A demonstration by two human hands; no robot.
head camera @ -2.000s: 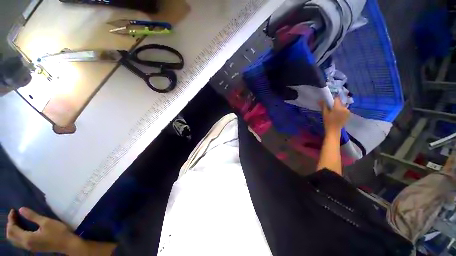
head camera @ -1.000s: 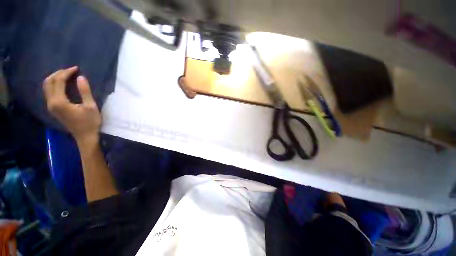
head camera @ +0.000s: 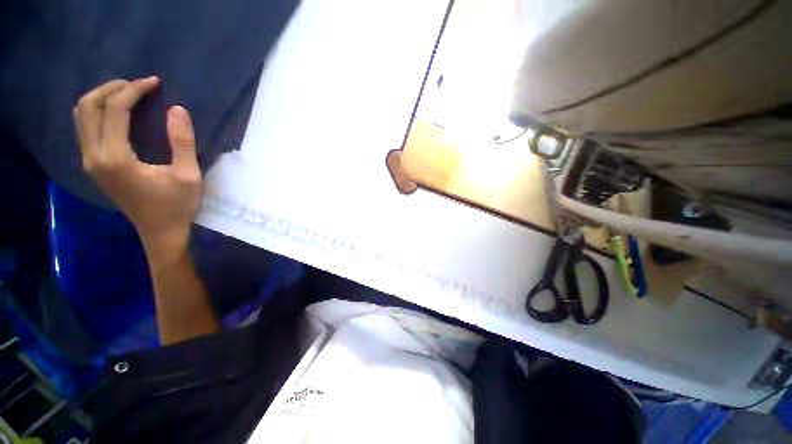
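Note:
My left hand (head camera: 143,169) rests over the dark navy fabric pile (head camera: 208,52) at the table's left end, palm up, fingers curled apart, holding nothing. My right hand is not visible; only the dark right sleeve shows below the table edge. Black-handled scissors (head camera: 569,290) lie on the white table (head camera: 347,204), their blades hidden behind the sewing machine head (head camera: 643,78). Yellow-green and blue snips (head camera: 630,264) lie right of the scissors, partly covered by the machine. The tan needle plate area (head camera: 486,173) is brightly lit.
Printed ruler marks run along the table's front edge. A blue basket (head camera: 104,260) stands below left, and blue basket parts (head camera: 686,421) show at lower right. A dark flat piece (head camera: 677,221) lies behind the machine parts at right.
The view has turned left from the right basket to the table. My right hand has left the navy and white cloth at that basket and gone out of sight. My left hand stays curled and empty.

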